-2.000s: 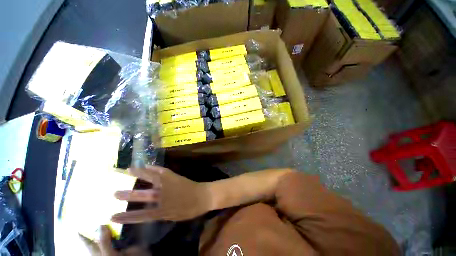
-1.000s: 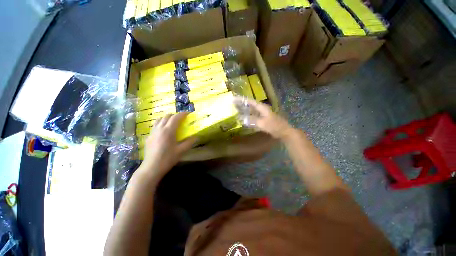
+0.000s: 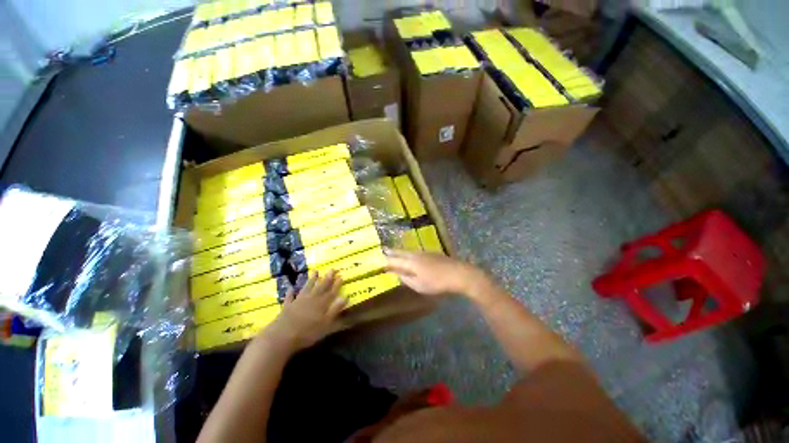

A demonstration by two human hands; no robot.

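An open brown carton (image 3: 372, 138) holds rows of yellow retail boxes (image 3: 251, 229) in clear film, with black bands meeting along the middle. My left hand (image 3: 307, 313) is at the carton's near side, its fingertips on the left end of the nearest yellow box (image 3: 365, 290) in the right-hand row. My right hand (image 3: 432, 272) has its fingertips at the right end of that box. The box sits between my two hands, roughly level with the others. Flatter yellow boxes (image 3: 405, 197) lie along the carton's right side.
Loose clear bags (image 3: 130, 260) and a yellow box (image 3: 78, 372) lie on the table at left. More filled cartons (image 3: 285, 97) stand behind, others (image 3: 541, 138) stand on the floor at back right. A red plastic stool (image 3: 692, 272) stands at right.
Both hands have left the table for the carton. The yellow box held tilted above the rows a second ago is now down in the near right row. The view has shifted.
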